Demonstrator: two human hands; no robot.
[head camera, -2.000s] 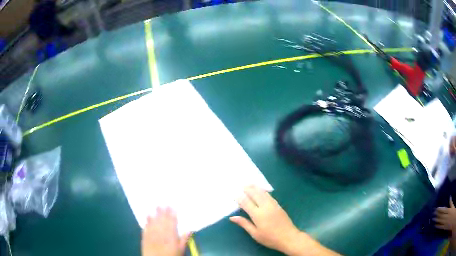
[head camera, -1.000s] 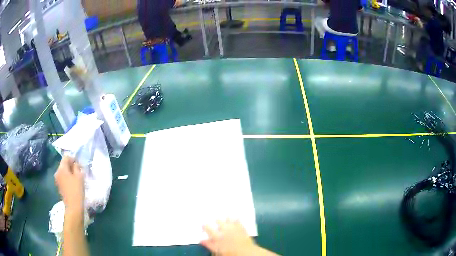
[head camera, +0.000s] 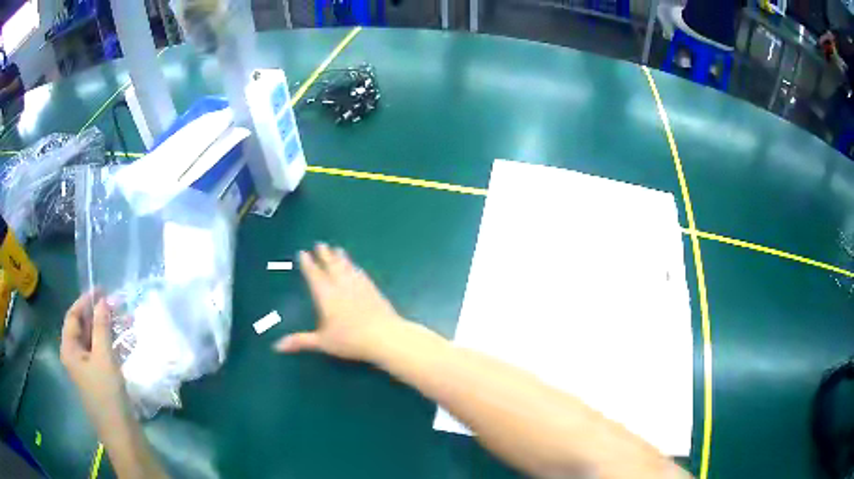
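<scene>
My left hand (head camera: 91, 346) grips the edge of a clear plastic bag (head camera: 201, 271) that holds white pieces, at the left of the bench. My right hand (head camera: 342, 304) is spread open with nothing in it, just right of two small white labels (head camera: 280, 266) that lie on the green top. My right forearm crosses a large blank white sheet (head camera: 590, 299), which lies flat at the right.
A white post stands at the back left with a power strip (head camera: 277, 131) and a blue box (head camera: 236, 182) of papers. A dark wire bundle (head camera: 351, 95) lies beyond. A yellow tool (head camera: 17, 262) and a grey parts bag (head camera: 47, 178) are far left. A seated person (head camera: 709, 21) is behind.
The view has turned left. My left hand has taken hold of the clear bag and lifted its edge. My right hand has left the sheet and reached left to the small labels.
</scene>
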